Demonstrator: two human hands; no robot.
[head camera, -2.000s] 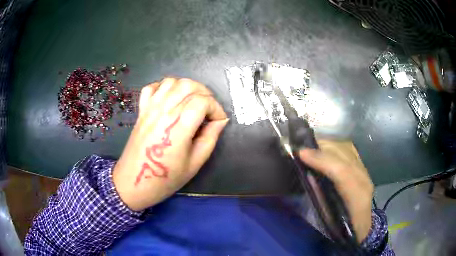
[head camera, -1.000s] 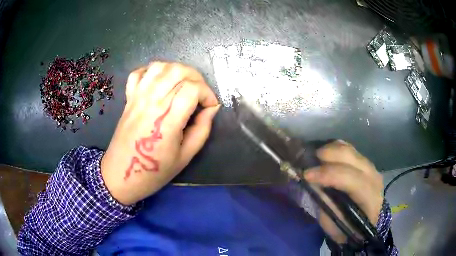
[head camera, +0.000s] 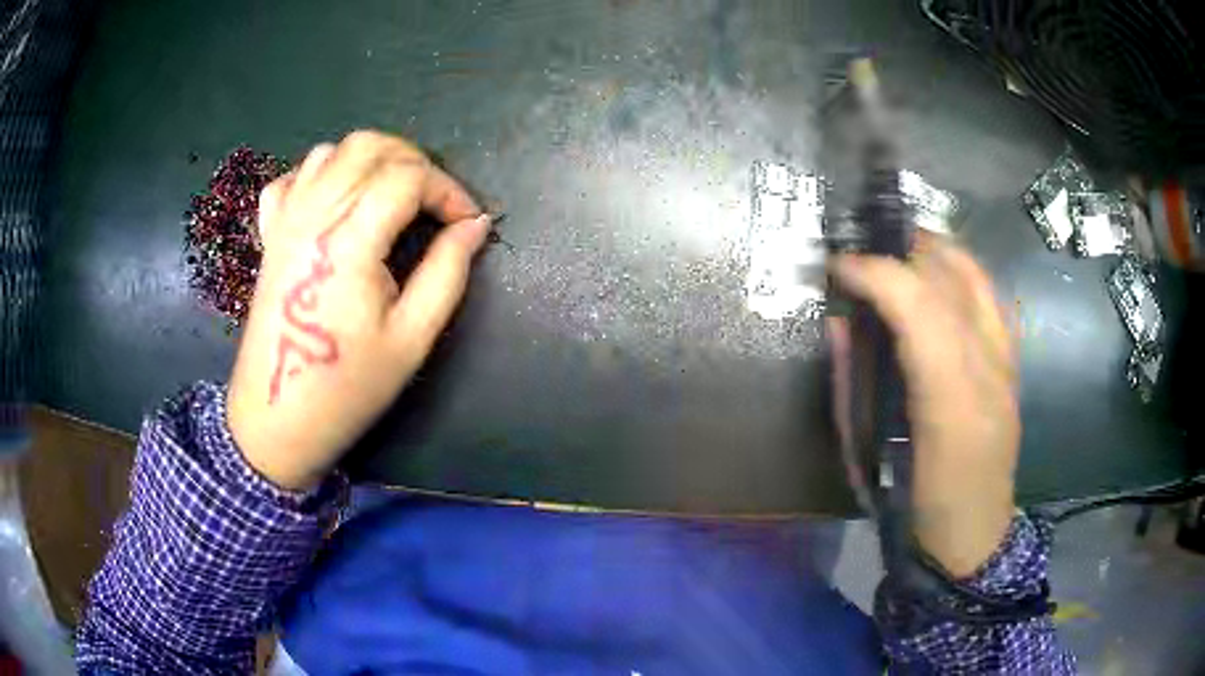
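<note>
My left hand (head camera: 350, 297), with a red mark on its back, is at the left centre. Its thumb and forefinger pinch a tiny dark component (head camera: 494, 227) at the fingertips. My right hand (head camera: 945, 383) is blurred and closed around the dark soldering iron (head camera: 872, 304), whose front end points away from me. The circuit board (head camera: 786, 238) lies just left of the iron, washed white by glare; the iron and hand hide part of the board area. The red and black component pile (head camera: 225, 238) lies left of my left hand, partly covered by it.
Several small boards (head camera: 1099, 227) lie at the right. Fine silvery specks (head camera: 621, 251) are scattered mid-mat. A dark ribbed round grille (head camera: 1084, 60) is at the top right. An orange and white cylinder (head camera: 1173, 222) stands at the right edge. A black cable (head camera: 1123, 501) runs at the lower right.
My left hand has moved left and up, away from the boards. The iron has swung upright and right with my right hand. The glaring boards sit further right and cover less of the mat.
</note>
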